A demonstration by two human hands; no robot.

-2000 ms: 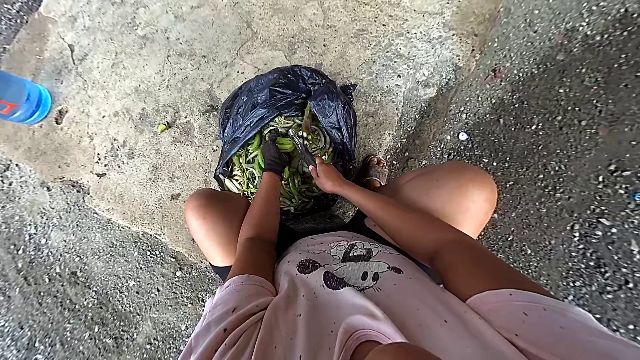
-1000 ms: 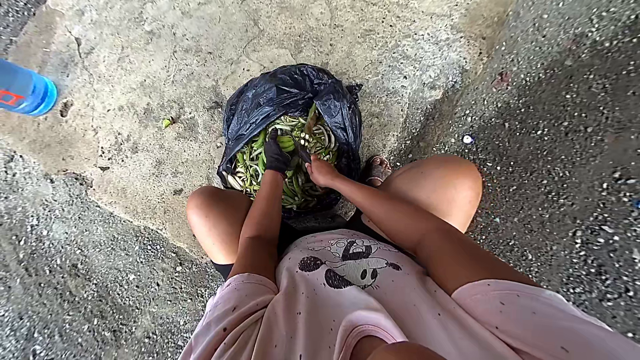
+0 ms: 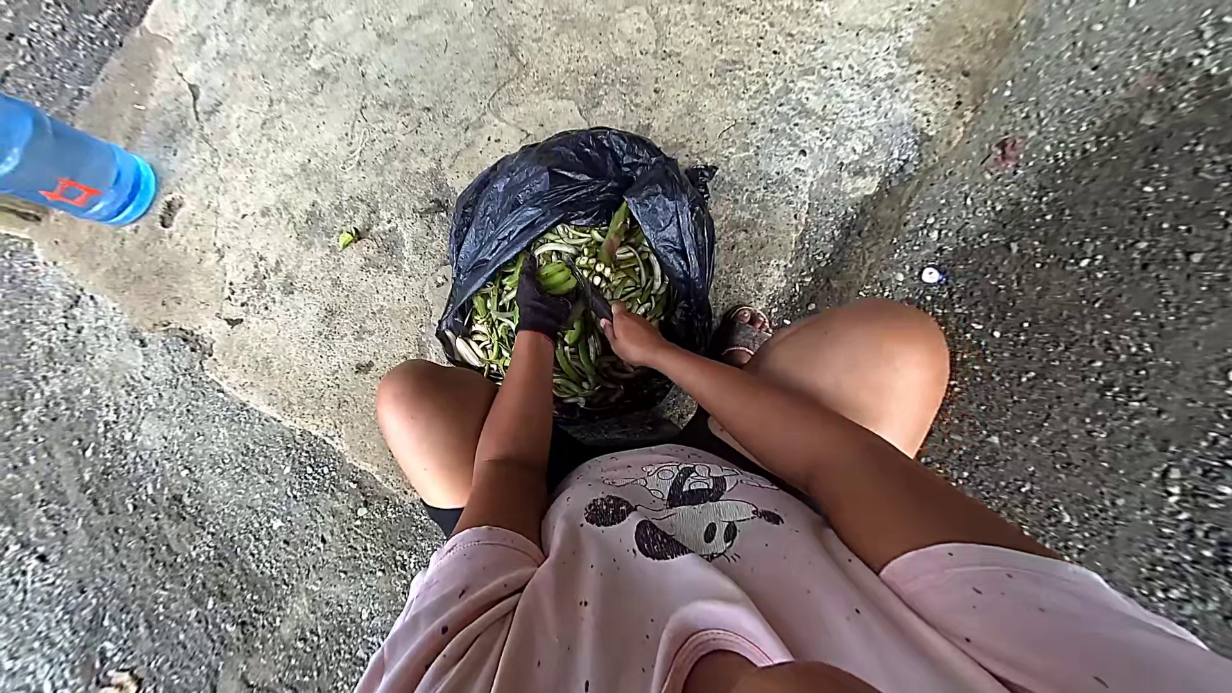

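A black plastic bag (image 3: 568, 188) stands with its mouth wide between my knees, filled with green and whitish peels (image 3: 496, 322). Over the peels, my left hand (image 3: 541, 303), in a black glove, is closed on a small bunch of green bananas (image 3: 555, 277). Bare, my right hand (image 3: 632, 335) grips a dark-handled tool (image 3: 595, 300), probably a knife, which points up and left toward the bunch; its blade is hard to make out. A longer green and brownish piece (image 3: 614, 233) pokes up from the heap near the bag's far rim.
A blue plastic bottle (image 3: 77, 168) lies at the far left on the concrete slab. Between it and the bag is a small yellow-green scrap (image 3: 348, 237). A white bottle-cap-like thing (image 3: 932, 275) lies on the rough ground at right. My sandalled foot (image 3: 744, 330) is close beside the bag.
My hands stay together over the bag with only small shifts. The tool in my right hand pointed farther up over the bunch two seconds ago and sits lower now.
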